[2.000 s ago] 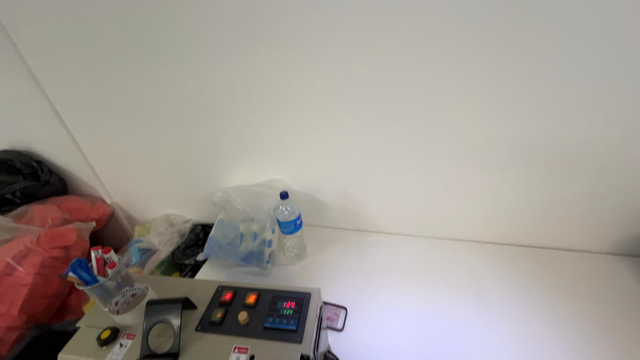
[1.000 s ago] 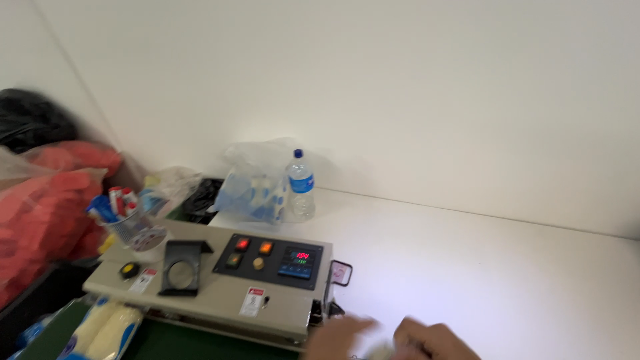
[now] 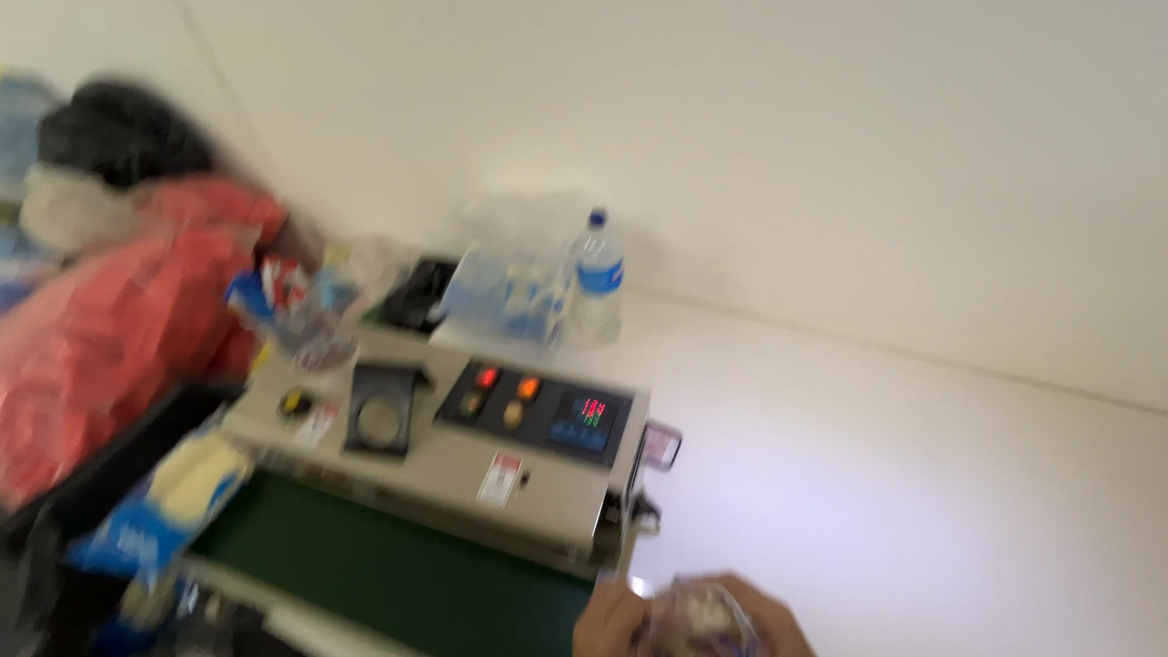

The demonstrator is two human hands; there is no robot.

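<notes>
At the bottom, right of centre, my left hand [image 3: 610,620] and my right hand [image 3: 765,613] both grip a clear plastic bag [image 3: 698,620] with pale contents, partly cut off by the frame's edge. They are beside the right end of a green conveyor belt [image 3: 392,566]. Behind the belt stands a beige band sealing machine [image 3: 438,470] with lit red and orange switches and a digital display [image 3: 591,420]. A blue and clear packet with pale yellow contents [image 3: 187,493] lies at the belt's left end.
On the machine stands a plastic cup [image 3: 315,338] of markers. Behind are a water bottle [image 3: 598,283] and a plastic bag with blue-and-white contents [image 3: 506,292]. Red bags [image 3: 137,319] and a black bag [image 3: 123,132] are heaped at left. A white tabletop [image 3: 867,484] extends right.
Both hands, out of view at first, have come in at the bottom with the clear bag. The view has tilted down, showing the green belt and the packet at its left end.
</notes>
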